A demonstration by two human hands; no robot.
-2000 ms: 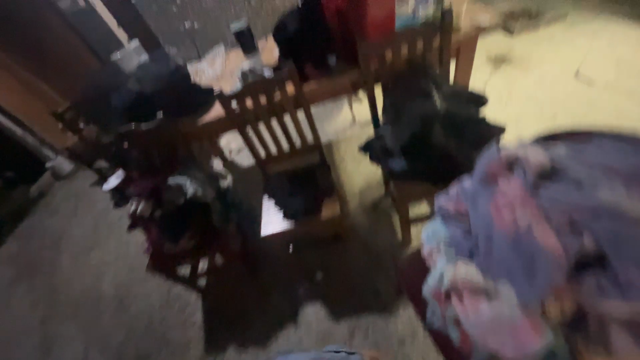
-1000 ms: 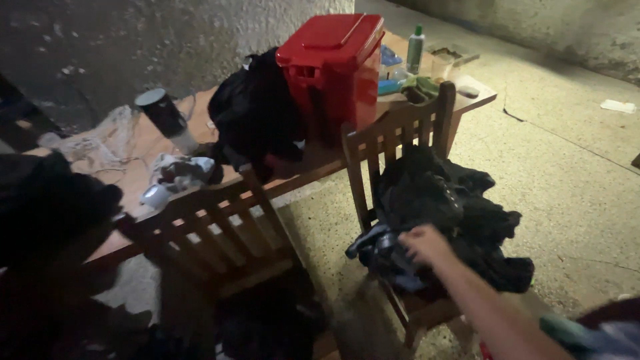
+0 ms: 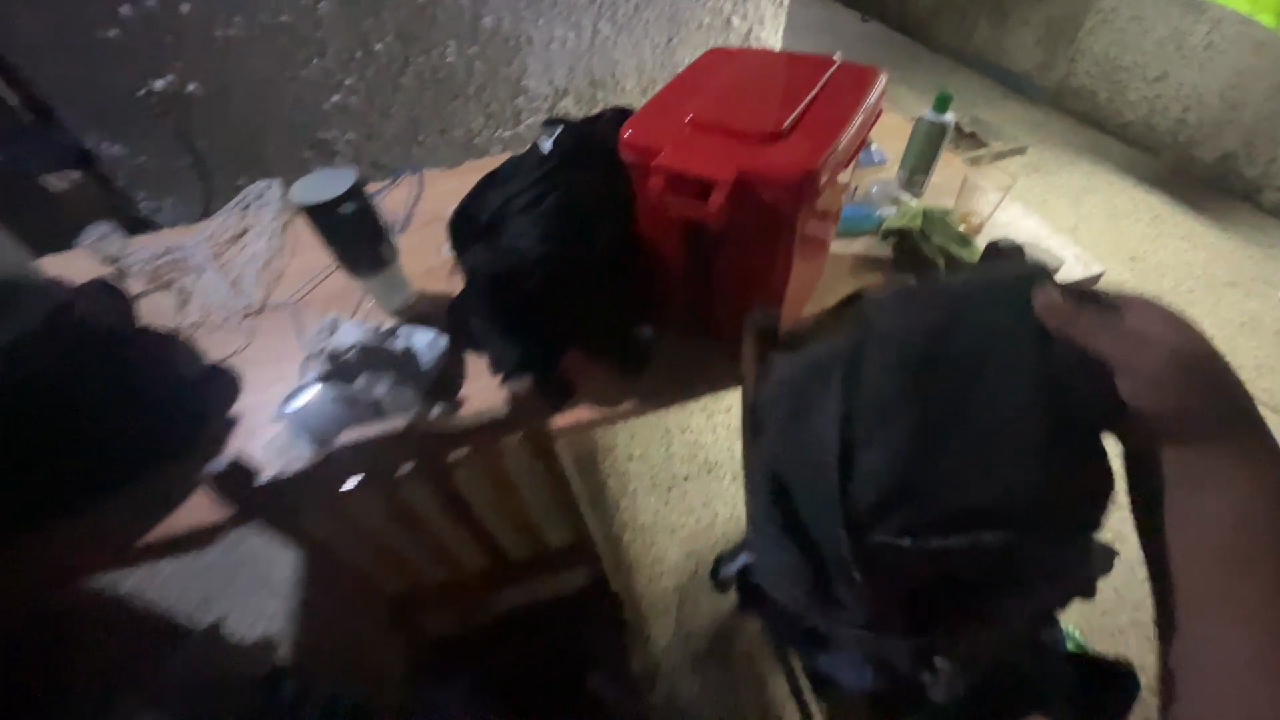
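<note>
My right hand (image 3: 1120, 345) grips the upper edge of a black cloth garment (image 3: 930, 430), which hangs down in front of a wooden chair. The chair's backrest is mostly hidden behind the cloth. More dark cloth (image 3: 1090, 680) lies low at the chair. Behind it, on the wooden table (image 3: 440, 215), stands a red lidded plastic bin (image 3: 740, 170) with a heap of black cloth (image 3: 550, 230) against its left side. My left hand is not in view.
A dark cylinder with a pale top (image 3: 345, 220), clear plastic wrap (image 3: 220, 250) and a crumpled pale bundle (image 3: 370, 370) lie on the table. A green-capped bottle (image 3: 925, 145) stands at its right. A second wooden chair (image 3: 480, 510) is at the near edge; dark cloth (image 3: 100, 410) fills the left.
One second ago my right hand was low on the dark cloth at the chair seat. Now it is higher, holding black cloth up over the chair's backrest. The view has moved closer.
</note>
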